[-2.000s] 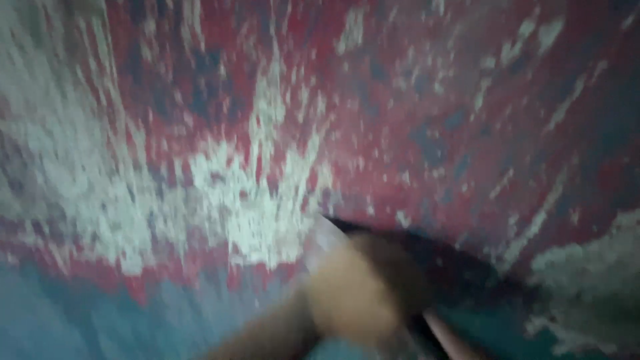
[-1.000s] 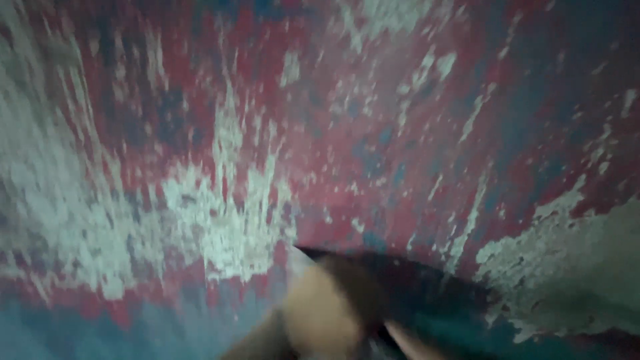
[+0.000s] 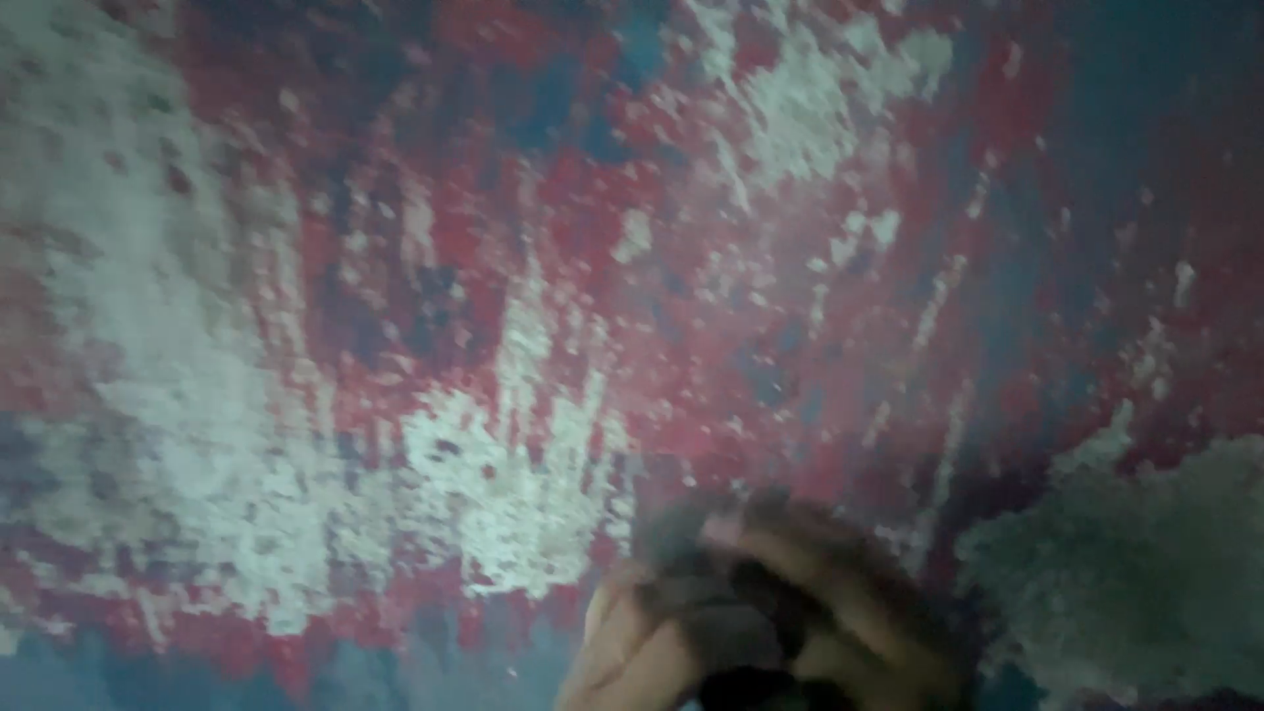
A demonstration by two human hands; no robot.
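Observation:
Both my hands are at the bottom, right of centre, blurred and close together in front of a painted wall (image 3: 691, 326). My left hand (image 3: 642, 642) has its fingers curled around a dark hand tool (image 3: 736, 632). On the tool's right side, my right hand (image 3: 869, 602) is bent over it, with its fingertips near the top. The tool's blade cannot be made out, and its lower part is hidden by the hands and the frame edge. The wall near the hands has worn red and blue paint with pale bare streaks.
A large pale patch (image 3: 197, 425) with ragged edges spreads over the left of the wall. A rough grey patch (image 3: 1136, 573) lies at the lower right, and a smaller pale one (image 3: 810, 99) at the top. Blue paint (image 3: 474, 662) runs along the bottom. The light is dim.
A pale pointed edge and a long dark shadow beside the hands showed in both earlier frames; that edge cannot be made out now. More of both hands' fingers shows now.

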